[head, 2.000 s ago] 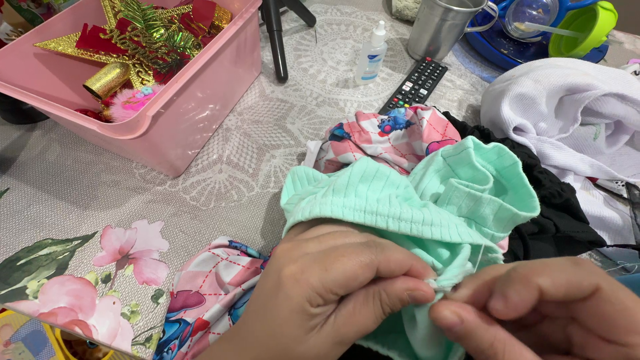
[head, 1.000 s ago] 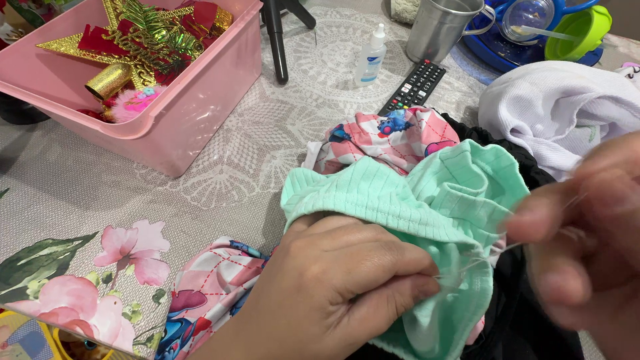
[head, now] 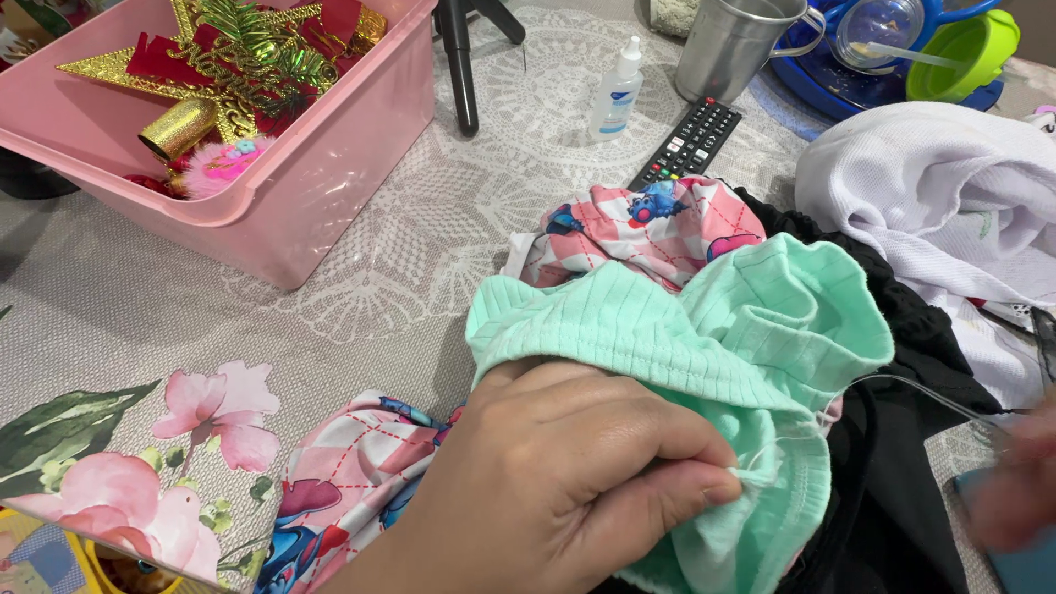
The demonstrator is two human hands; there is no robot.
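A mint-green ribbed garment (head: 627,330) lies bunched at centre right. My left hand (head: 577,462) is partly inside its opening, with thumb and forefinger pinching a small bit of its fabric where pale thread shows. From the garment a thin white thread (head: 924,388) runs right toward my right hand (head: 1015,487). That hand is blurred at the right edge, so its fingers and any needle cannot be made out. Under and around the green piece are a pink checked cloth with blue cartoon figures (head: 652,223) and black fabric (head: 916,355).
A pink plastic bin (head: 346,173) of gold and red decorations stands at upper left, beside black tripod legs (head: 458,74). Farther back are a small dropper bottle (head: 617,91), a remote control (head: 689,140), a metal mug (head: 730,49) and a blue tray (head: 792,74). White fabric (head: 891,165) lies at right.
My right hand was close to my left fingers at the garment, then moved away to the right, with thread now visible trailing toward it. My left hand keeps its pinch.
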